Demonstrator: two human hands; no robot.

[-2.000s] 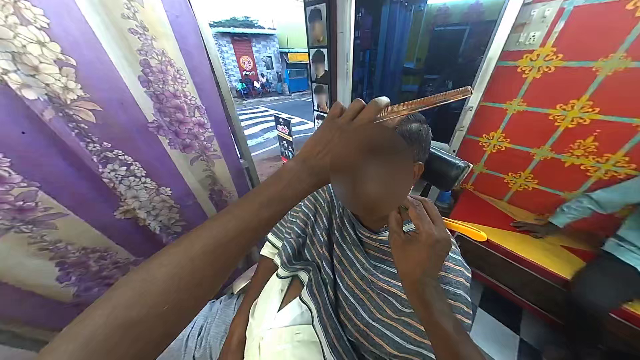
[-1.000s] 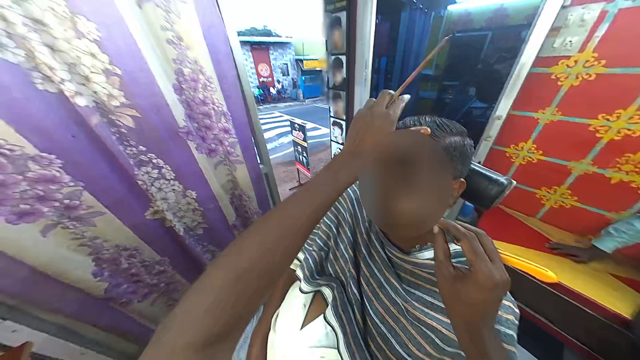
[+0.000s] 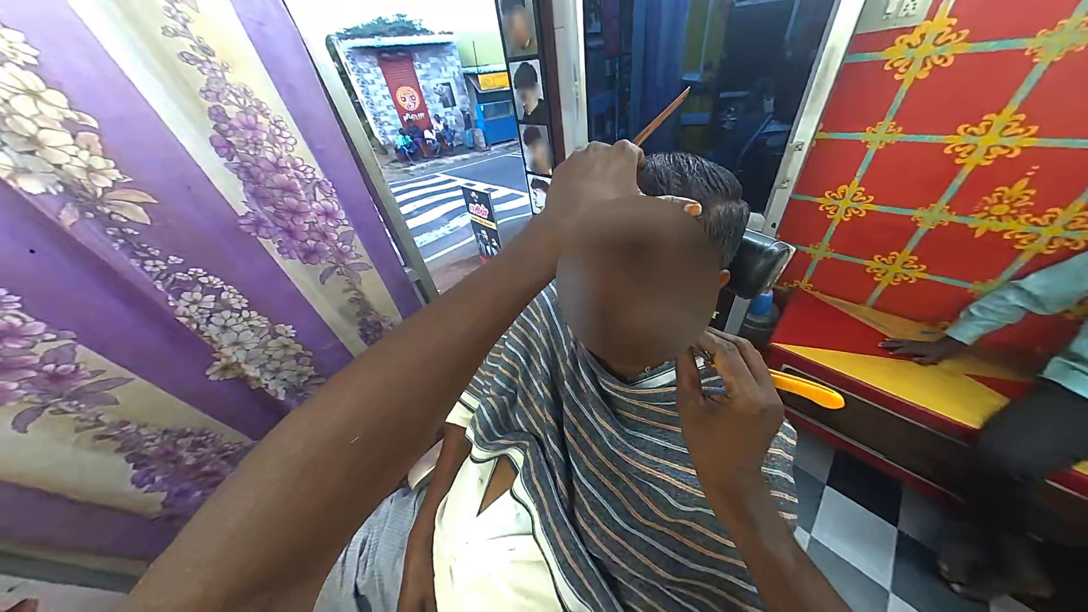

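A seated person (image 3: 693, 183) is draped in a striped barber's cape (image 3: 612, 476) and leans back against a black headrest (image 3: 762, 262). My left hand (image 3: 599, 183) rests at the person's forehead and hairline, closed around a brown comb (image 3: 663, 116) that sticks up behind the fingers. Beside the jaw and neck, my right hand (image 3: 735, 395) grips a razor with a yellow-orange handle (image 3: 807, 389), which points out to the right. The razor's blade end is hidden by my fingers.
A floral purple curtain (image 3: 229, 255) hangs at the left. On the right, another person's hand (image 3: 922, 348) rests on a red and yellow bench (image 3: 884, 378) by a red patterned wall (image 3: 943, 170). Behind are a doorway to a street and a glass panel (image 3: 748, 102).
The comb in my left hand has turned from lying nearly level over the hair to slanting upward. My right hand stays near the jaw with the razor.
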